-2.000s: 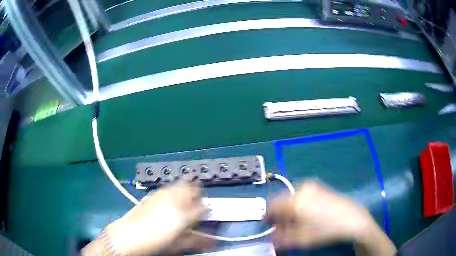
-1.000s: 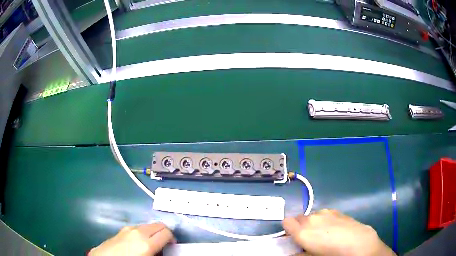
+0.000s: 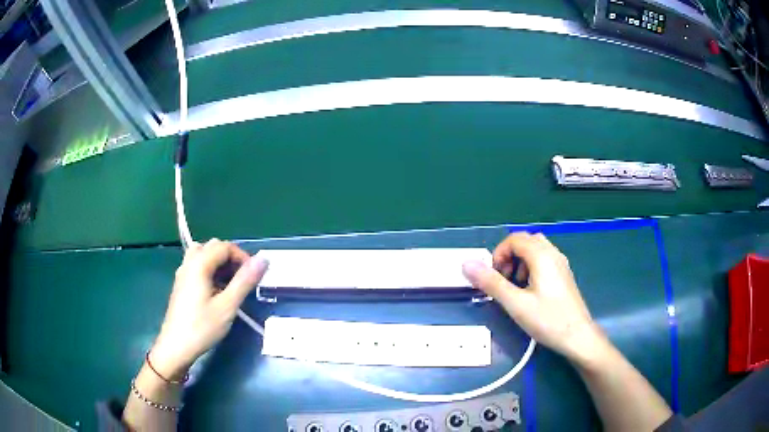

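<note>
A long pale bar with a smooth top (image 3: 375, 268) lies on the holding fixture, whose dark front edge and end brackets (image 3: 266, 294) show below it. My left hand (image 3: 207, 295) grips the bar's left end, thumb on top. My right hand (image 3: 540, 291) grips its right end, thumb on top. The fingertips behind both ends are partly hidden. A flat white perforated plate (image 3: 375, 344) lies just below the fixture. A grey six-hole bar (image 3: 405, 419) with round cups lies at the bottom edge, partly cut off.
A white hose (image 3: 447, 396) loops around the plate and runs up the left side. Two grey-silver bars (image 3: 615, 174) (image 3: 728, 176) lie at the right. Blue tape (image 3: 670, 312) marks an outline, with a red bin (image 3: 749, 312) beyond. A control unit (image 3: 653, 29) stands upper right.
Both hands have moved from the bottom edge up to the fixture. The pale bar is now on the fixture, where a six-hole bar lay. A six-hole bar now shows at the bottom edge.
</note>
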